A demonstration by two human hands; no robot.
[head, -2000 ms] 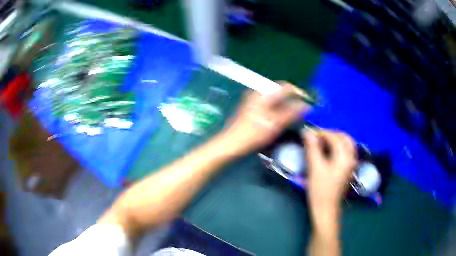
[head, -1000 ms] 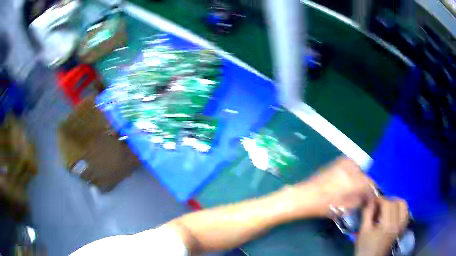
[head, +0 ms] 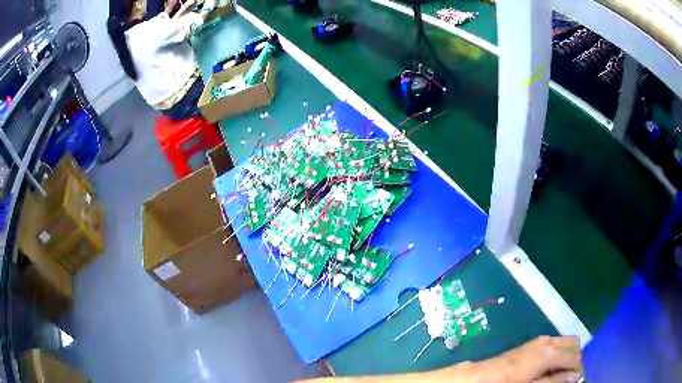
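My left hand is at the bottom right edge, cut off by the picture's rim. Its fingers are bent and their tips are out of the picture, so I cannot tell what they hold. My right hand is not in view. Green circuit boards with thin red and white wires lie in a large pile on a blue sheet. A small group of white-patched boards lies on the green bench, left of my left hand. No housing shows at my hand.
A white post and edge rail border the green conveyor. A black unit lies on the belt. A brown carton stands on the floor at left. A person sits on a red stool beside a small parts box.
The view has swung left, so the board pile, post and carton sit further right. My left hand is now at the bottom edge; my right hand and the housings have left the picture.
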